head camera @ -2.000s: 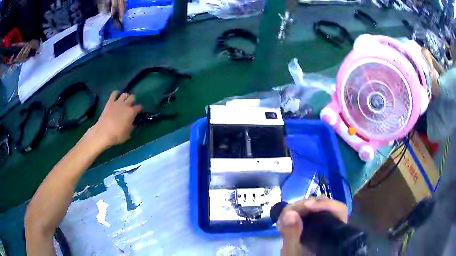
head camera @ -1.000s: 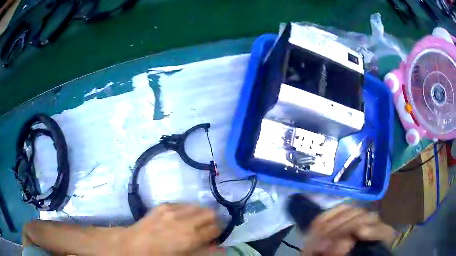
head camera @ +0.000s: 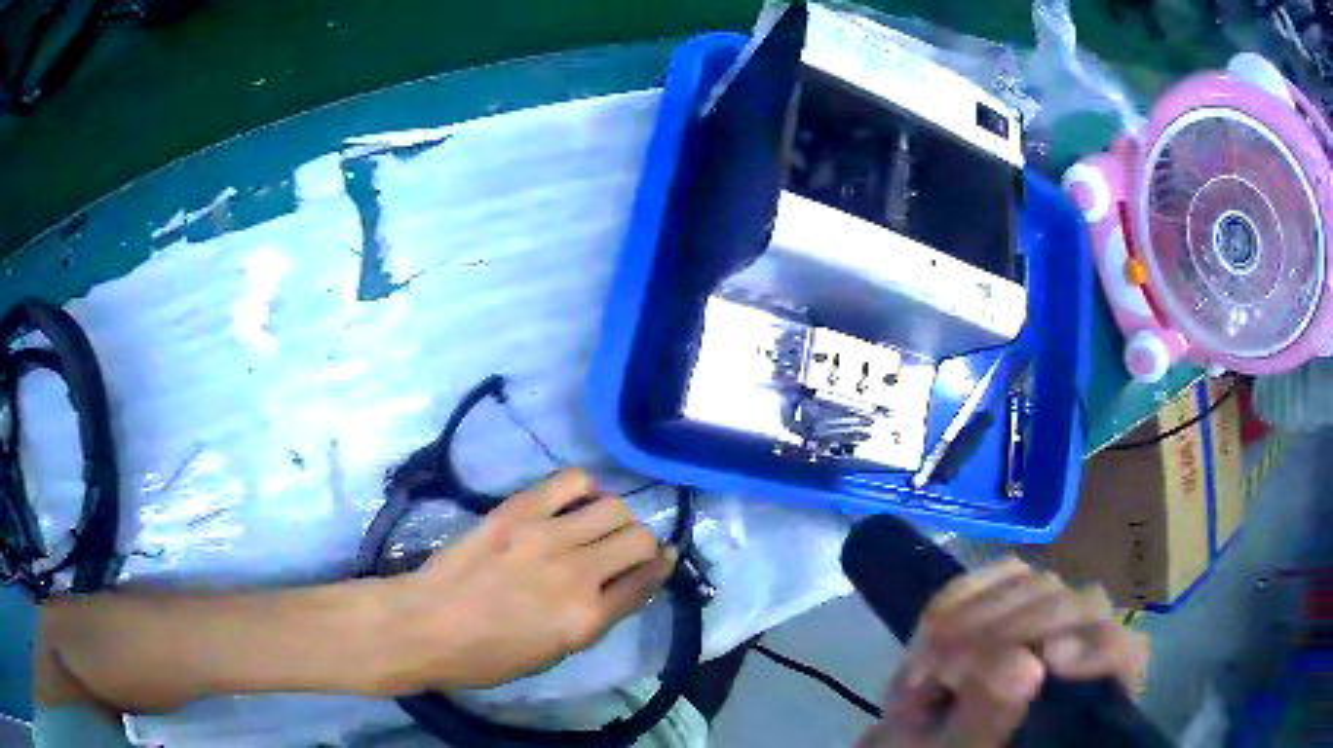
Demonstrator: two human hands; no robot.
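A black headset frame (head camera: 676, 643) lies on the white foam sheet (head camera: 293, 424) at the bottom centre, its headband towards me. My left hand (head camera: 563, 577) lies over the frame, palm down, with its fingertips at the right earcup ring; it covers part of the rings. A thin wire shows above it. My right hand (head camera: 1009, 643) is wrapped around the thick black electric screwdriver (head camera: 895, 573), which points up and left, below the blue tray. The screwdriver's rear runs out at the bottom edge.
The blue tray (head camera: 629, 351) holds the white and black screw feeder (head camera: 892, 278) and slim tools (head camera: 1018, 439). Stacked headset frames (head camera: 91, 424) lie at the left edge. A pink fan (head camera: 1235, 241) and a cardboard box (head camera: 1155, 512) are at the right. The dark green conveyor (head camera: 293, 88) runs behind.
My left hand has moved up onto the headset frame's rings, and the frame's headband has swung towards me. My right hand still holds the screwdriver. The view has shifted slightly.
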